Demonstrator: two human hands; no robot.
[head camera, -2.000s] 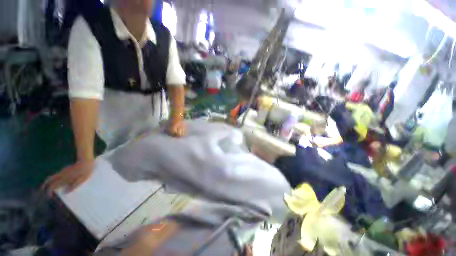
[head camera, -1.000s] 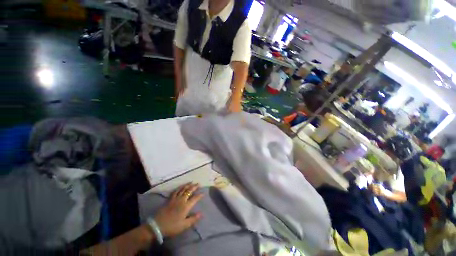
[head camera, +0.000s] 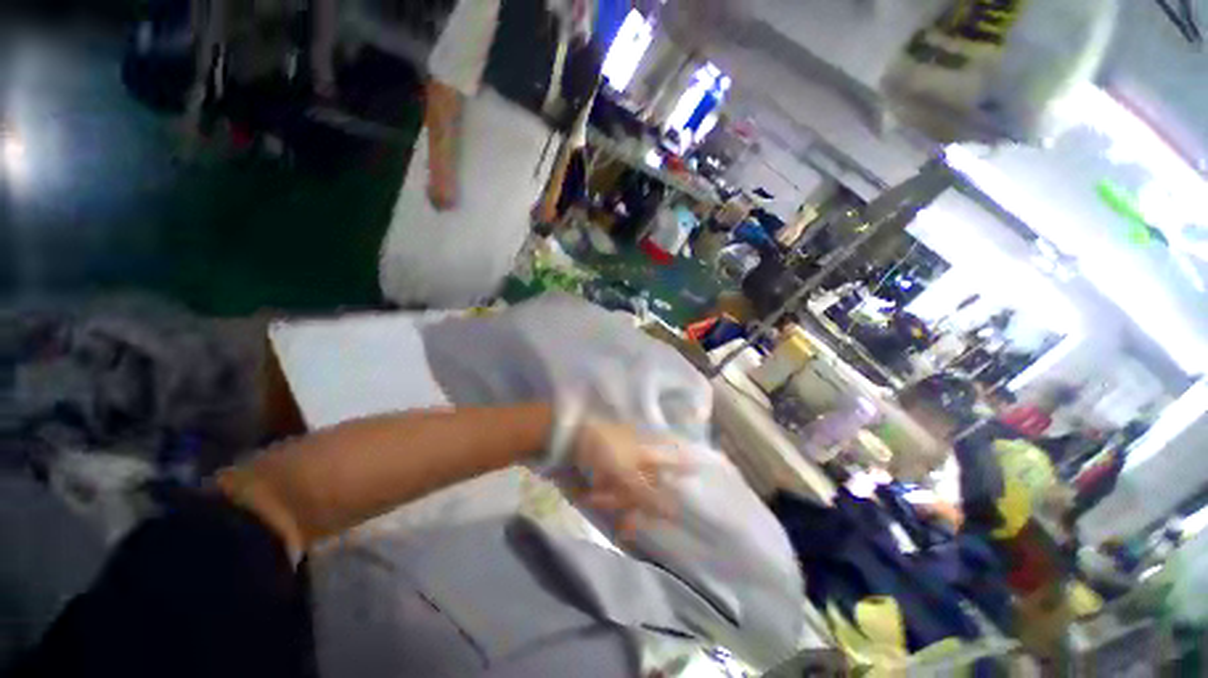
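Grey fabric (head camera: 603, 358) lies bunched over the white sewing table (head camera: 364, 364) and drapes down its far right side. More grey cloth (head camera: 411, 596) lies flat at the near side. My left hand (head camera: 629, 470), with a pale bracelet at the wrist, reaches across from the lower left and lies on the bunched grey fabric. It is blurred, and whether its fingers grip the cloth is not clear. My right hand is out of the picture. The needle area at the bottom edge is mostly hidden by cloth.
A person (head camera: 470, 172) in a white skirt stands beyond the table. A grey heap (head camera: 146, 378) is at the left. Navy cloth (head camera: 861, 556) and yellow-green peel (head camera: 874, 633) are at the lower right. Other workstations stand further back.
My left hand has moved from the near grey cloth rightward and away onto the bunched fabric. The person has drawn a hand back from the fabric. The view has shifted.
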